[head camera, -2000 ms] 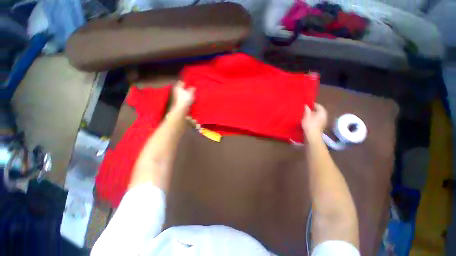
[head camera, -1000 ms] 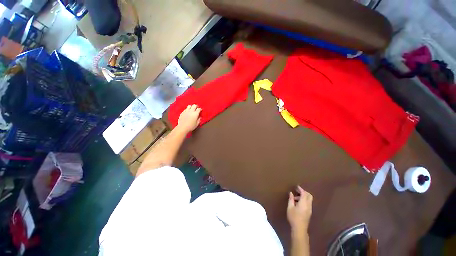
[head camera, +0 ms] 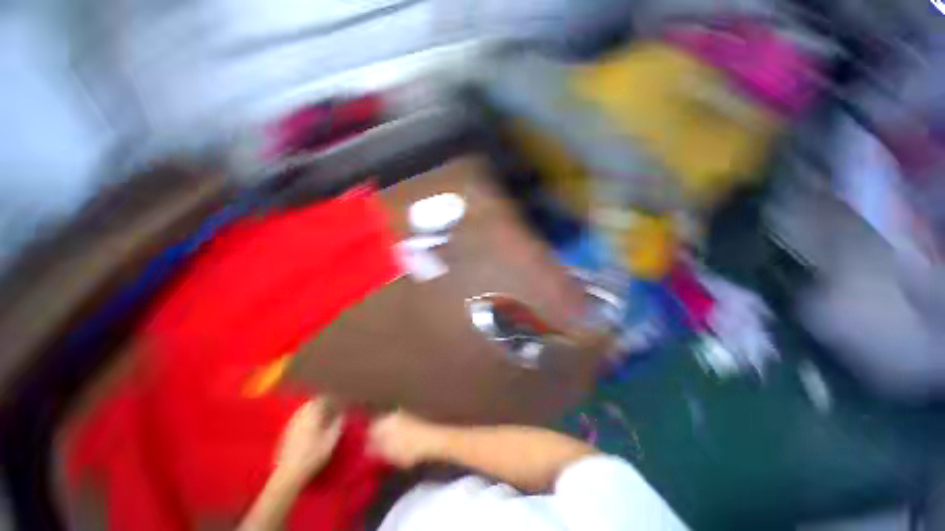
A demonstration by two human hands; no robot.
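Observation:
The view is heavily blurred. My left hand (head camera: 310,436) and my right hand (head camera: 402,439) are close together at the near edge of the table, each with its fingers on a red garment panel (head camera: 347,467). The fingertips are smeared, but cloth appears gripped between them. More red cloth spreads to the left. A larger pile of red panels (head camera: 280,270) lies beyond, with a small yellow piece (head camera: 267,375) at its near edge.
A white tape roll (head camera: 436,213) with a loose end stands on the brown table (head camera: 414,353). A steam iron (head camera: 508,325) rests nearer the right edge. A long brown padded board (head camera: 93,270) is at left. Blurred yellow and pink cloth lies beyond the table, above green floor.
The view has swung to the right. My left hand has stayed at the narrower red cloth; my right hand has come from the bare table to beside it, onto the red panel.

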